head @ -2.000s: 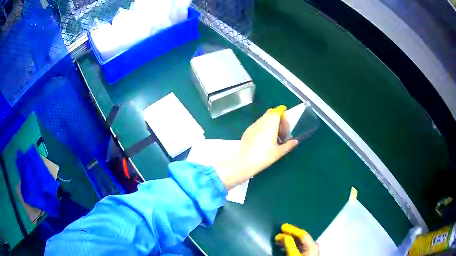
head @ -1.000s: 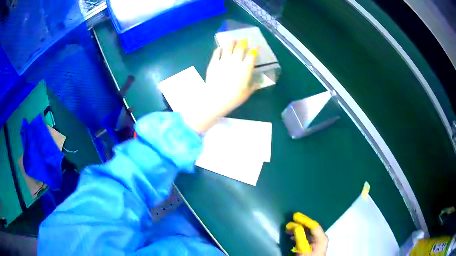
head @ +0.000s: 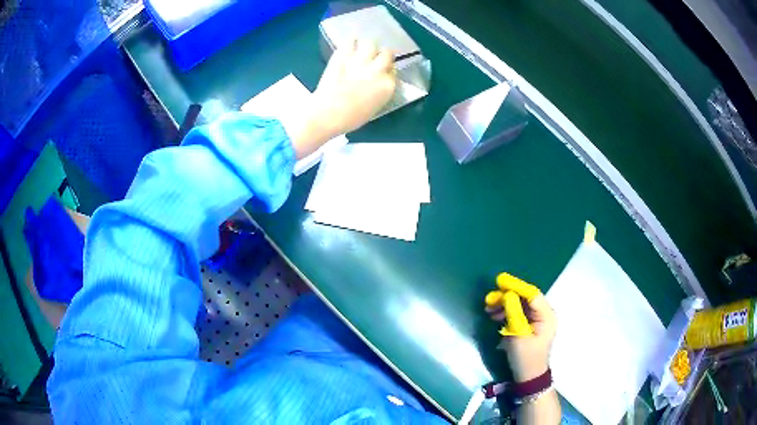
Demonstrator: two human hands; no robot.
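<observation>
My left hand [head: 358,79], in a light blue sleeve, reaches across the bench onto the silvery plate stack [head: 378,23]. Its fingers rest on the top and near side of the stack; whether they grip a plate cannot be told, as the fingertips are partly hidden. My right hand [head: 523,311] is low over the mat at the lower right, with yellow finger cots on, fingers bent and partly apart, nothing visible in it. White sheets [head: 369,187] lie overlapping in the middle of the mat. Another white plate or sheet [head: 280,98] lies partly under my left forearm.
A silver wedge-shaped piece [head: 477,124] stands near the metal rail [head: 581,158]. A blue bin [head: 195,41] is at the rear left. A large white work sheet [head: 606,332] lies right of my right hand, beside a small tray [head: 676,357] and a yellow bottle [head: 720,326].
My left hand has let go of the wedge-shaped piece, which now stands by the rail, and has moved left onto the plate stack. My right hand shows more fully, with its wristband in view.
</observation>
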